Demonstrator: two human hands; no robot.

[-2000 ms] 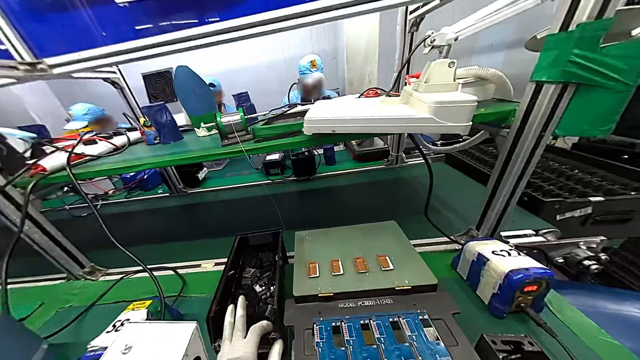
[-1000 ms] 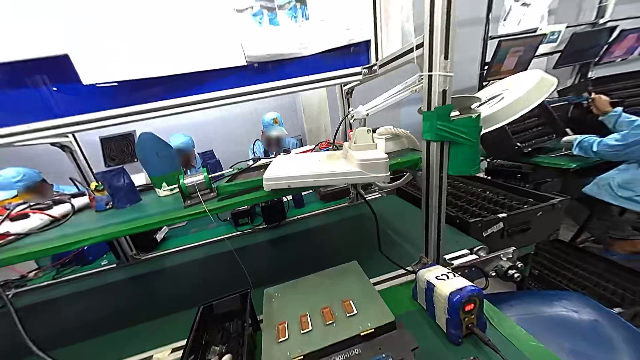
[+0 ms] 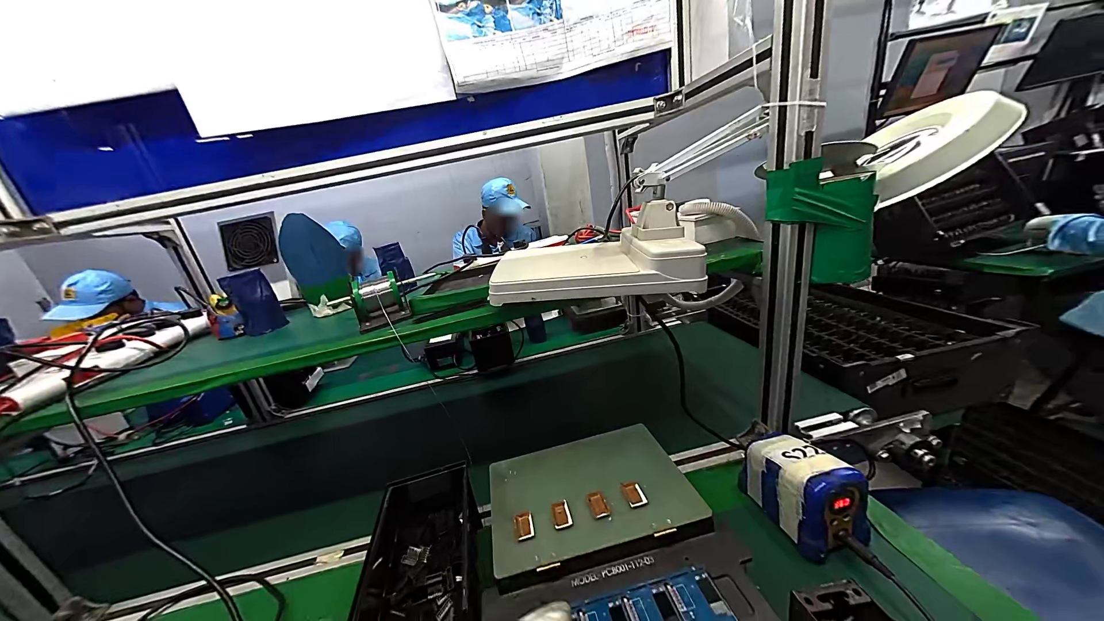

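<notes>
One gloved hand (image 3: pixel 547 612) barely shows at the bottom edge, against the left end of the blue circuit boards (image 3: pixel 660 599); which hand it is, and whether it holds anything, cannot be told. The boards lie in a black fixture (image 3: pixel 733 561). Behind them is a grey-green hinged plate (image 3: pixel 595 461) with several small copper-coloured parts (image 3: pixel 598 505) in a row. To its left stands a black bin (image 3: pixel 371 552) holding small dark components (image 3: pixel 423 569). No other hand of mine is visible.
A blue soldering station (image 3: pixel 806 496) with a cable stands right of the plate, beside an aluminium post (image 3: pixel 789 345). A black block (image 3: pixel 832 601) sits at the lower right. Across the bench, a shelf (image 3: pixel 216 371) carries a solder wire spool (image 3: pixel 377 302) and a white lamp head (image 3: pixel 595 272). Co-workers sit beyond.
A gloved hand was over the black bin two seconds ago; now only a glove tip shows by the boards. The view has swung right and up.
</notes>
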